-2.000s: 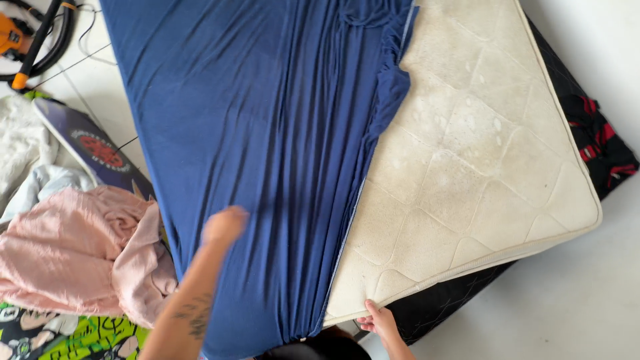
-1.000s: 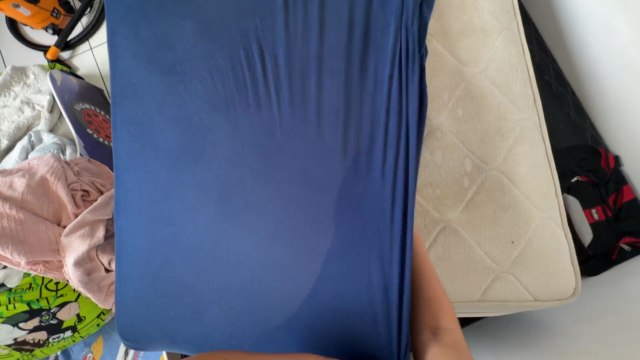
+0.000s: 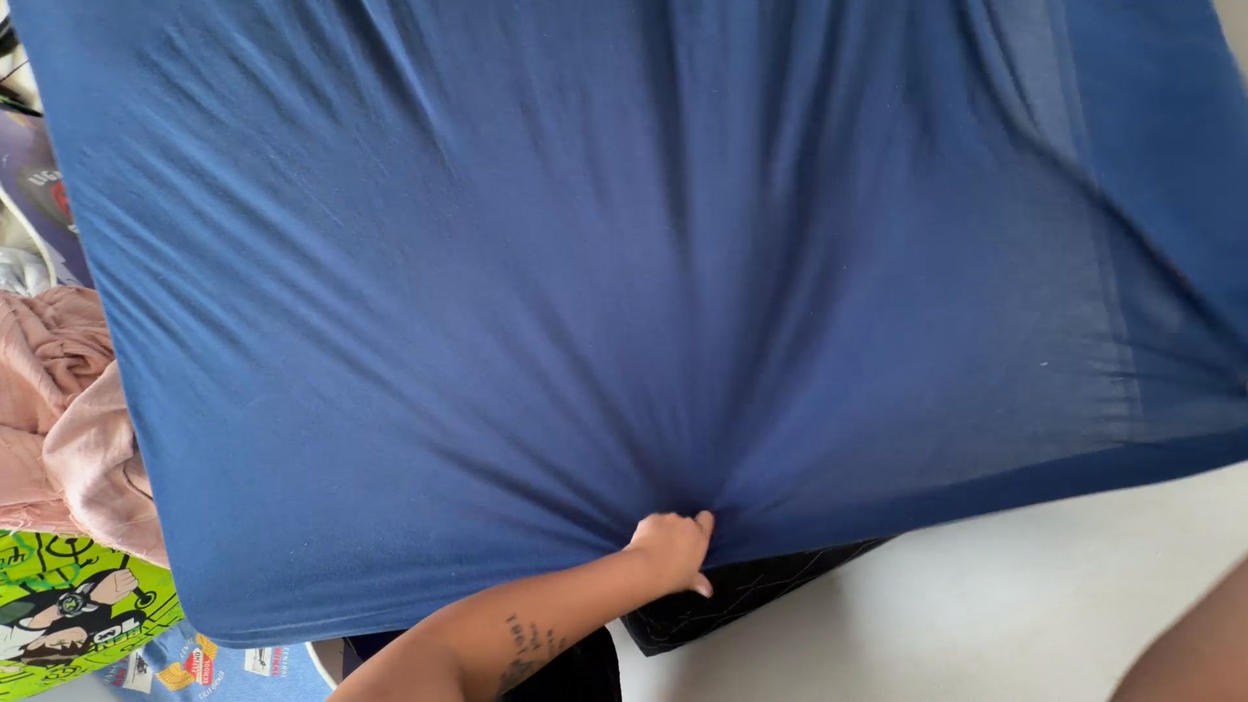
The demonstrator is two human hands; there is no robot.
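Note:
A blue fitted sheet (image 3: 585, 292) stretches over the mattress and hides its top. My left hand (image 3: 673, 551), with a tattooed forearm, grips the sheet at the near edge, fingers bunched in the fabric and thumb pointing down. Creases fan out from this grip across the sheet. On the right side, a loose fold of the sheet runs diagonally toward the right edge. My right hand is out of view; only blurred bare skin of a limb shows in the bottom right corner.
Pink cloth (image 3: 88, 419) is heaped along the left side, above a bright green printed item (image 3: 88, 604) and a blue printed fabric (image 3: 234, 673). A black quilted base (image 3: 751, 590) juts out under the near edge. Pale floor (image 3: 975, 585) lies at lower right.
The blue sheet now spreads over the right part of the mattress, where the cream quilted surface showed before. My left hand, blurred above the sheet two seconds ago, now grips it at the near edge.

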